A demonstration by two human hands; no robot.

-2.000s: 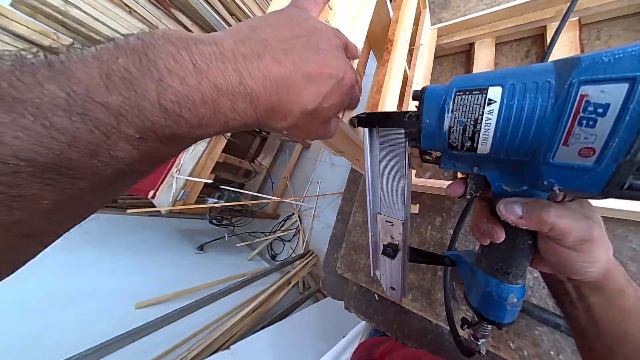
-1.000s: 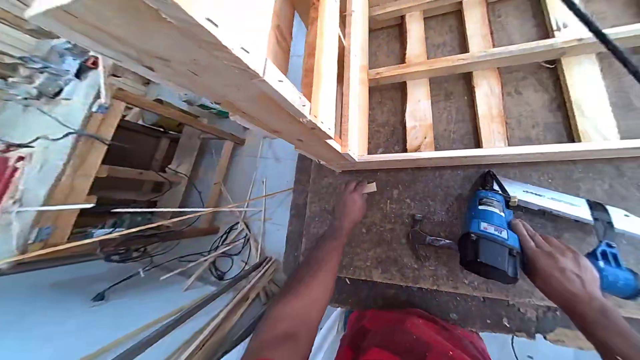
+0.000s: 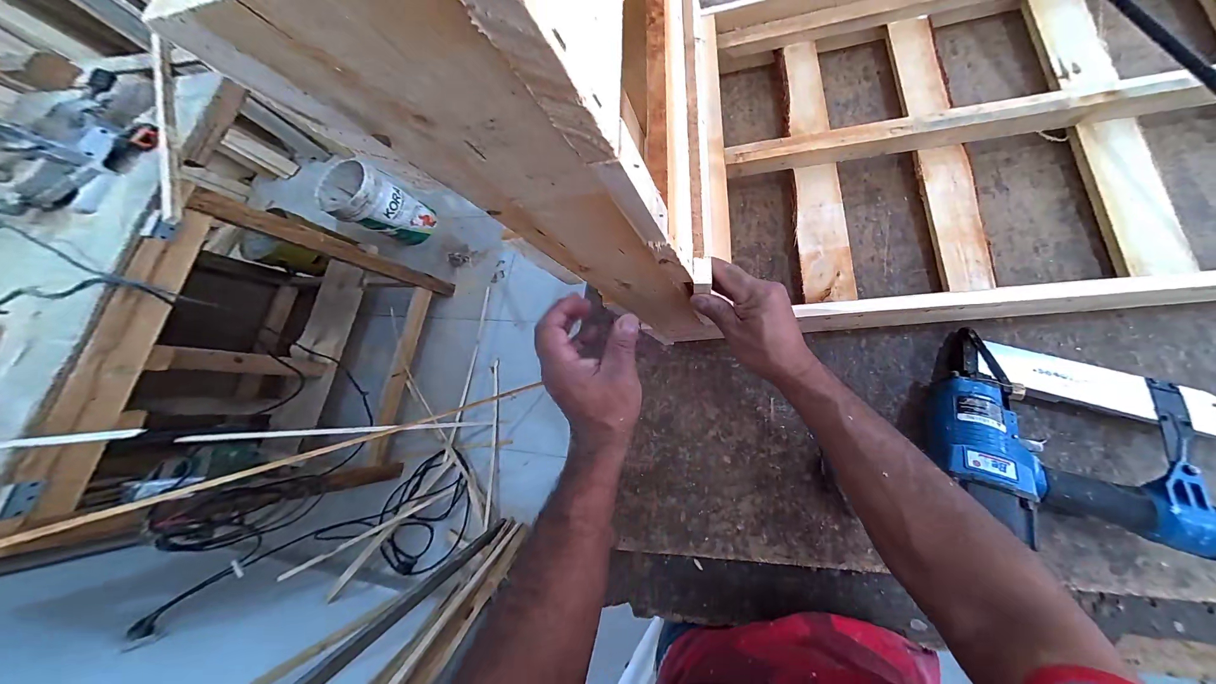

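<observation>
My right hand (image 3: pixel 755 313) pinches a small wood block (image 3: pixel 702 275) between thumb and fingers, against the corner of the wooden frame. My left hand (image 3: pixel 591 366) is just left of that corner, its fingers curled apart and holding nothing. An upright wide wooden board (image 3: pixel 494 152) rises from the corner toward the upper left. The slatted wooden frame (image 3: pixel 959 123) lies on the worktable (image 3: pixel 731 475). To the right of my right forearm, a blue pneumatic stapler (image 3: pixel 988 437) lies on the tabletop, touched by neither hand.
A dark air hose (image 3: pixel 1164 43) crosses the upper right. On the floor at left are a coiled black cable (image 3: pixel 418 513), thin wood strips (image 3: pixel 456 608) and a white plastic bucket (image 3: pixel 375 201). A wooden stand (image 3: pixel 90 380) with a power saw on top stands at far left.
My right hand has let go of the stapler, which now lies on the table, and has moved to the frame's corner. My left hand has moved from over the tabletop to the corner's left side.
</observation>
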